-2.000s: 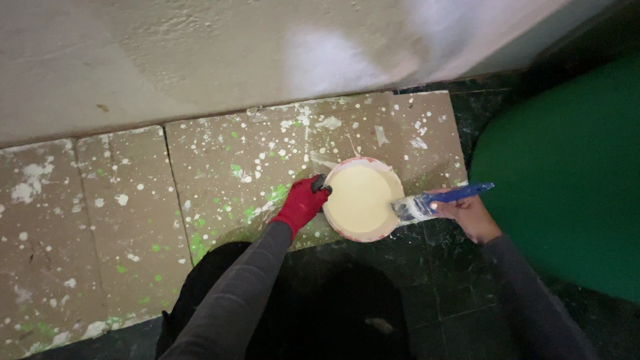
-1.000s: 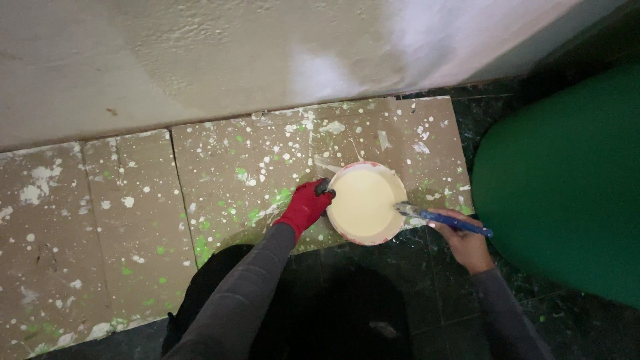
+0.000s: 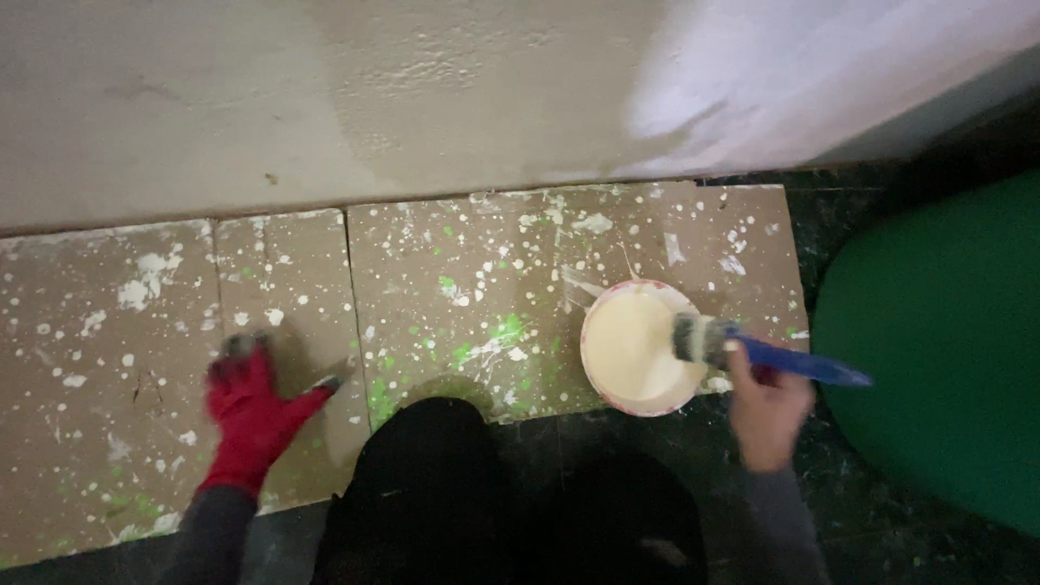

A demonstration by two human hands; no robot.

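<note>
A round tub of cream-coloured paint point(image 3: 634, 353) stands on paint-spattered cardboard point(image 3: 439, 309). My bare right hand point(image 3: 768, 406) grips the blue handle of a wide paintbrush point(image 3: 800, 361); the bristles are over the right side of the paint, and whether they touch it cannot be told. My left hand point(image 3: 256, 410), in a red glove with dark fingertips, is spread over the cardboard well to the left of the tub, holding nothing. Whether it rests on the cardboard is unclear.
A pale, rough wall point(image 3: 487, 97) runs along the cardboard's far edge. A large green rounded object point(image 3: 934, 349) stands at the right on the dark tiled floor point(image 3: 877, 520). My knees in black trousers point(image 3: 431, 496) are at the near edge.
My left hand has let go of the tub's rim and moved left over the cardboard, its fingers now spread. My right hand still holds the brush by the tub's right side.
</note>
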